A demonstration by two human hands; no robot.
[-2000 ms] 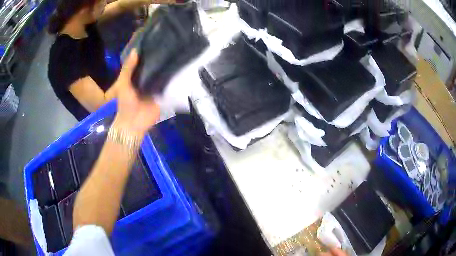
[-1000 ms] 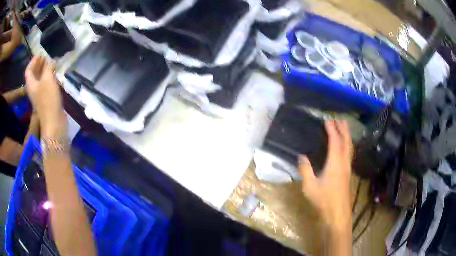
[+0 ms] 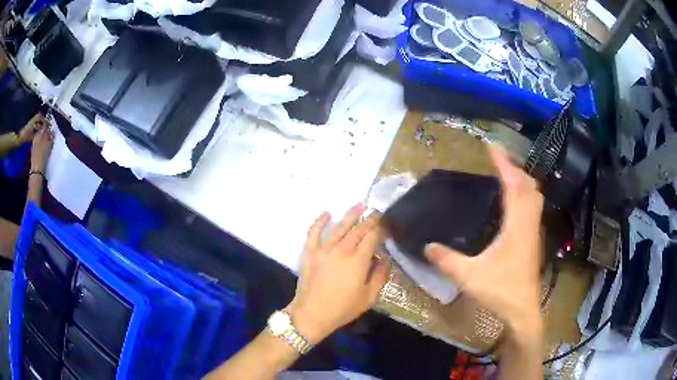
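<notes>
A black plastic housing (image 3: 444, 211) is over the cardboard mat in front of me, slightly blurred, with white sheet (image 3: 427, 269) under its near edge. My right hand (image 3: 497, 249) grips the housing from its right side, thumb on the near face and fingers behind. My left hand (image 3: 341, 271) is at its left edge, fingers spread against the edge and the white sheet; whether it grips anything is unclear. A watch is on the left wrist.
Housings (image 3: 148, 93) in white sheets stand at the back left. A blue bin (image 3: 490, 56) of oval pieces is behind the mat. A blue crate (image 3: 133, 297) of housings is at left. A fan (image 3: 575, 152) stands right. Another person's hands (image 3: 37, 137) show far left.
My left hand has come from the far left to the housing. My right hand has closed on the housing, which has shifted and turned. The view has moved slightly.
</notes>
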